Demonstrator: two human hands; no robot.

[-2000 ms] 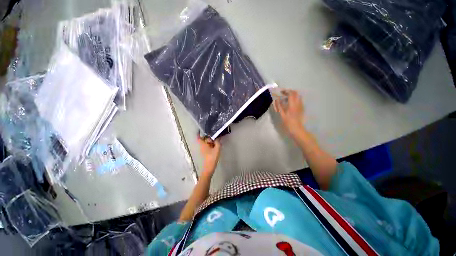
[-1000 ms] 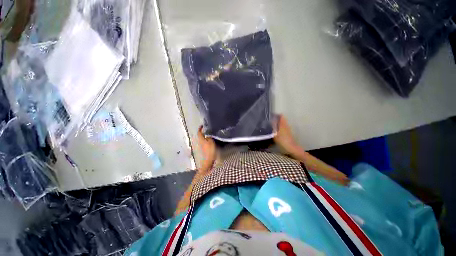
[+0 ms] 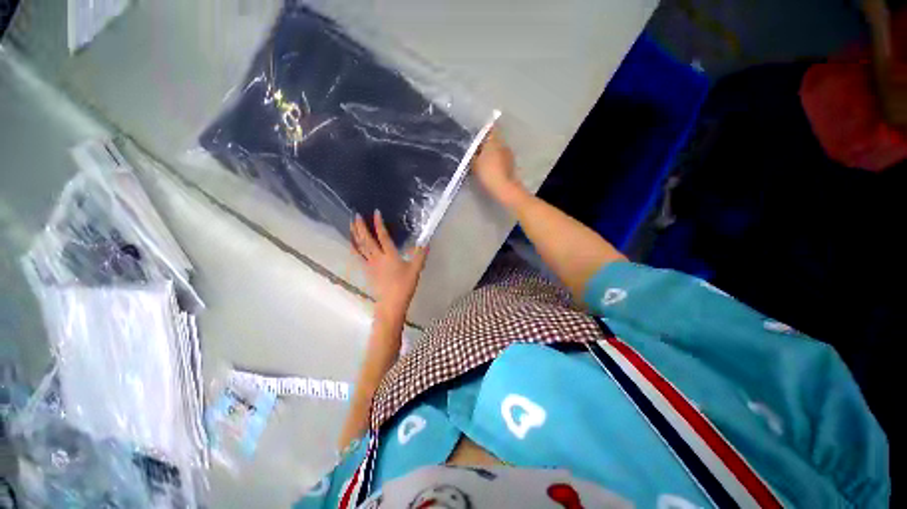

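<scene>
A dark folded garment in a clear, shiny polybag point(image 3: 333, 129) lies slanted on the table in front of me. The white strip point(image 3: 459, 184) along its open edge faces me and looks straight. My left hand point(image 3: 386, 260) rests on the bag's near corner, fingers spread on the plastic, thumb by the strip's lower end. My right hand point(image 3: 494, 167) is at the strip's upper end, fingers closed on the bag edge; the fingertips are partly hidden.
A pile of whitish empty polybags point(image 3: 119, 343) lies at the left, with a pale blue and white paper strip point(image 3: 293, 386) beside it. A table seam point(image 3: 249, 224) runs between bag and pile. A blue crate point(image 3: 651, 129) is below the right table edge. Something red point(image 3: 853, 109) shows far right.
The view has turned towards the right. The garment inside now reaches no further than the white strip. My left hand has moved onto the bag's face; my right hand stays at the strip's other end.
</scene>
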